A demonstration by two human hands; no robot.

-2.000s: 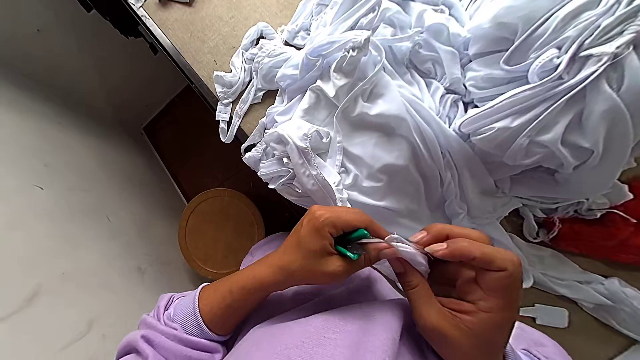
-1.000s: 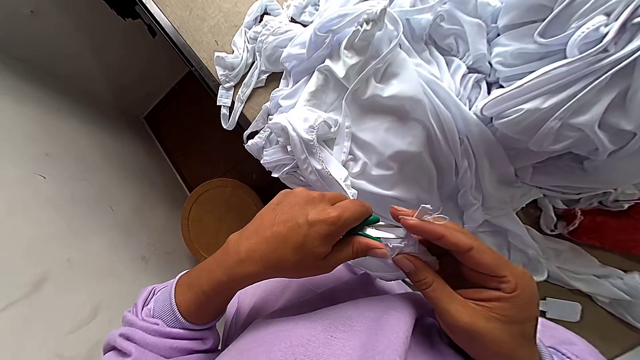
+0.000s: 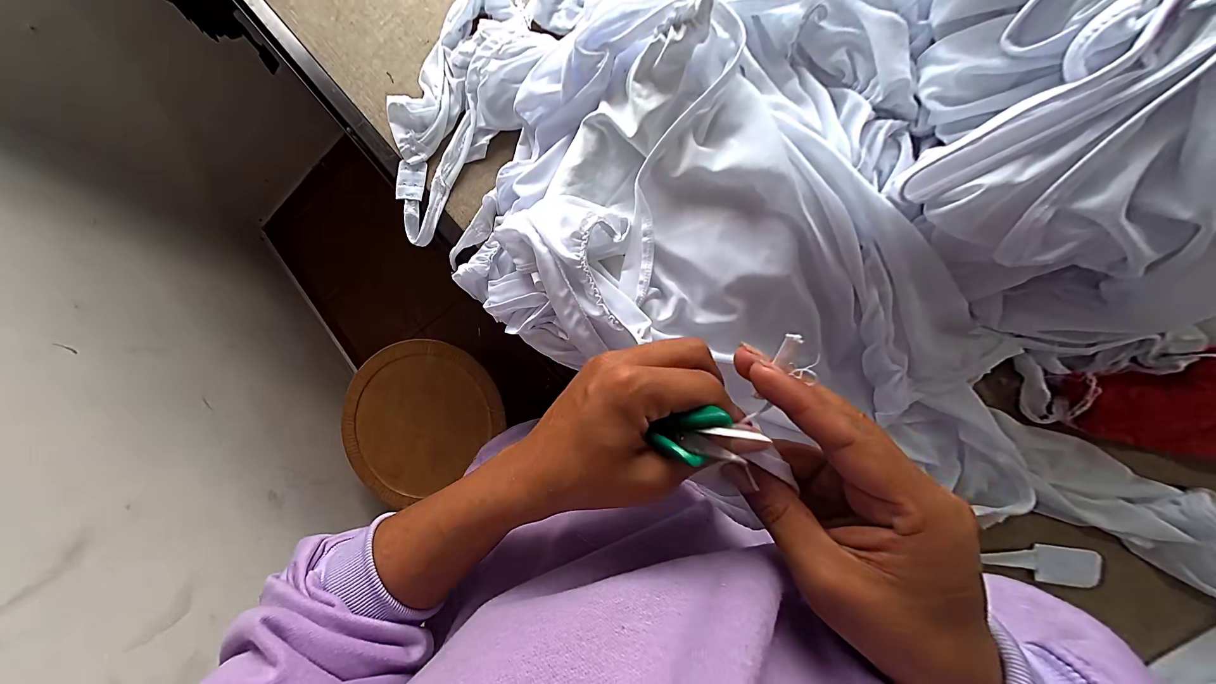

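Note:
My left hand [image 3: 617, 427] holds small thread snips [image 3: 698, 442] with green handles, their metal blades apart and pointing right at a small piece of white fabric [image 3: 774, 465]. That fabric is pinched by my right hand [image 3: 879, 541], with the thumb below the blades and the index finger stretched out above. Loose white thread ends [image 3: 790, 356] stick up beside the index fingertip. Just beyond both hands lies a large heap of white garments [image 3: 741, 209], with straps and gathered edges. Part of the held fabric is hidden behind the fingers.
The heap covers much of a beige table [image 3: 351, 47], whose dark edge [image 3: 323, 85] runs diagonally at upper left. A round brown stool top [image 3: 423, 423] stands below it. At right are a red cloth [image 3: 1140, 408] and a white plastic tag [image 3: 1064, 565].
The snips, mostly tucked in my left hand two seconds ago, now show spread blades at the fabric. My right index finger has lifted and straightened, and loose thread ends now stand up.

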